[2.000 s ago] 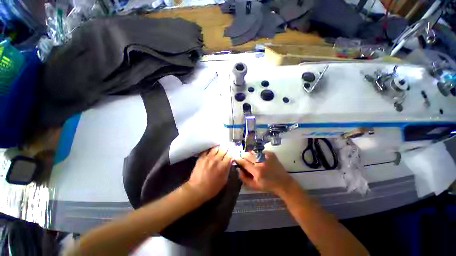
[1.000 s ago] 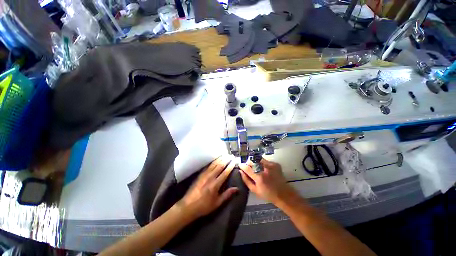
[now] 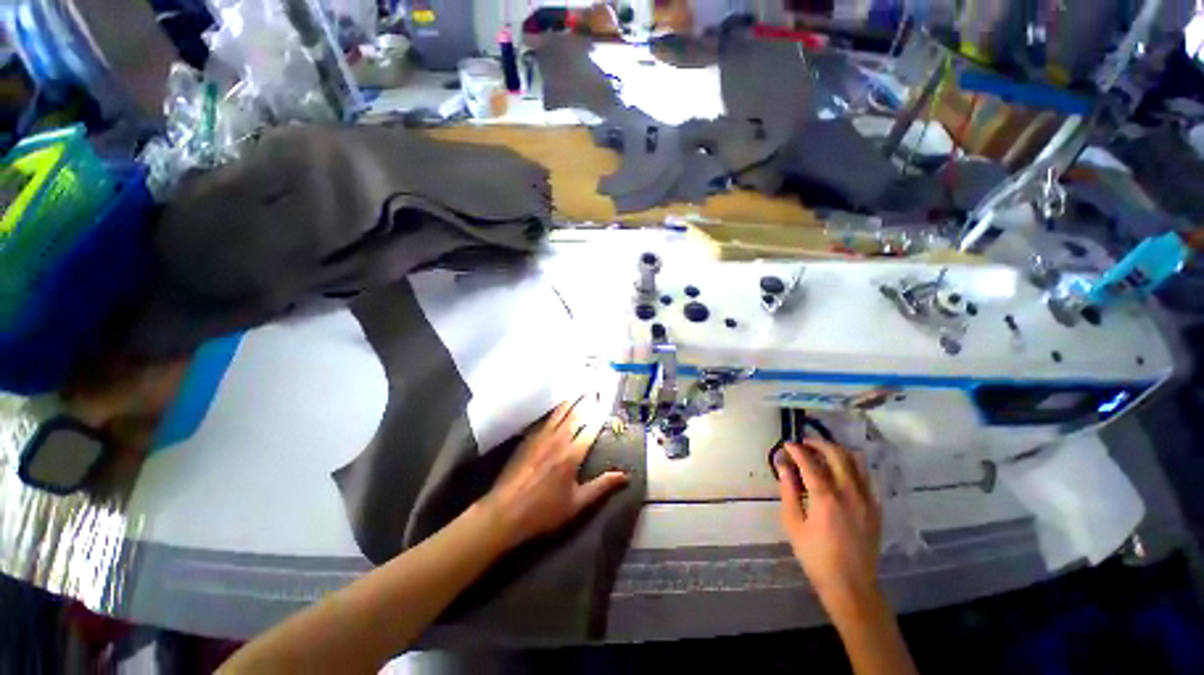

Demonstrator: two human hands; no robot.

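Note:
The dark grey-brown garment panel (image 3: 561,560) lies on the white table and runs up to the needle area. The white lining piece (image 3: 508,356) lies on its upper part. My left hand (image 3: 544,475) rests flat on the panel, fingertips just left of the presser foot (image 3: 660,429), thumb apart. My right hand (image 3: 832,508) is at the scissors (image 3: 782,451) under the machine arm, fingers over the black handles. The fingers hide much of the handles, so the grip is unclear.
The sewing machine head (image 3: 845,330) spans the right. A rumpled dark panel stack (image 3: 330,211) lies behind left, green and blue baskets (image 3: 73,277) far left. A small dark square thing (image 3: 64,455) is at the left corner. A pale thread tangle (image 3: 898,495) lies beside my right hand.
My right hand has left the cloth by the needle and moved right to the scissors. My left hand stays on the panel. The camera view has shifted slightly.

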